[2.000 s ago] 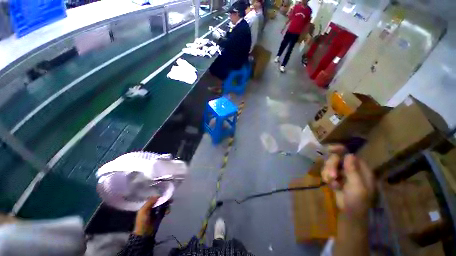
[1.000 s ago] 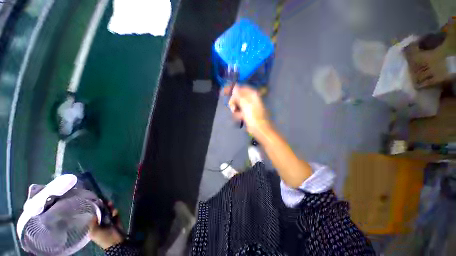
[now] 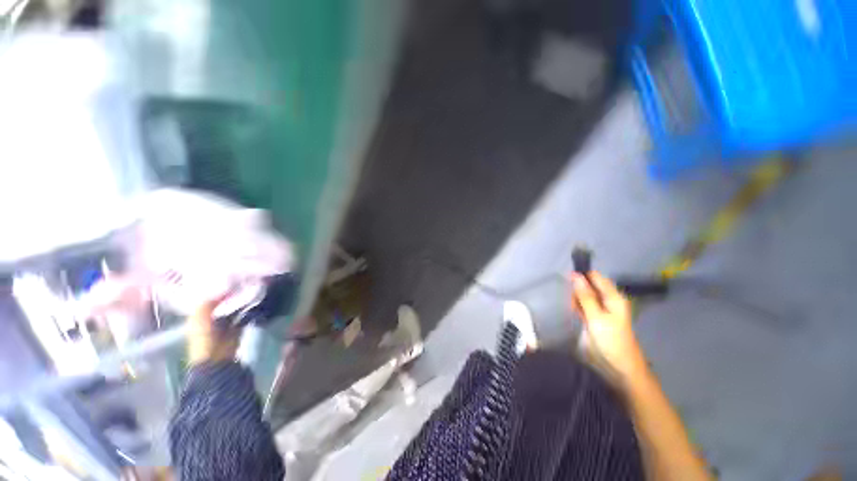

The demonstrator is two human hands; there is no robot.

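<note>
The view is strongly blurred. A pinkish-white fan (image 3: 202, 246) is at the left, over the edge of the green bench (image 3: 315, 103). My left hand (image 3: 212, 331) is at its lower side and holds it, with a dark part beside the fingers. My right hand (image 3: 604, 315) is over the floor at the right of centre. Its fingers are closed on a small black plug (image 3: 582, 258) with a thin dark cord (image 3: 526, 282) trailing left. Another black piece (image 3: 643, 286) shows just right of the fingers; how it joins is unclear.
A blue plastic stool (image 3: 771, 70) stands at the upper right. Yellow-marked grey floor (image 3: 719, 230) runs below it. A dark strip lies between bench and floor. Pale pieces (image 3: 362, 390) lie low beside the bench. My shoe (image 3: 520, 324) is near the centre.
The view has swung, so the stool now shows larger at the upper right. The fan appears higher and further right, still in my left hand. My right hand appears lower and further right.
</note>
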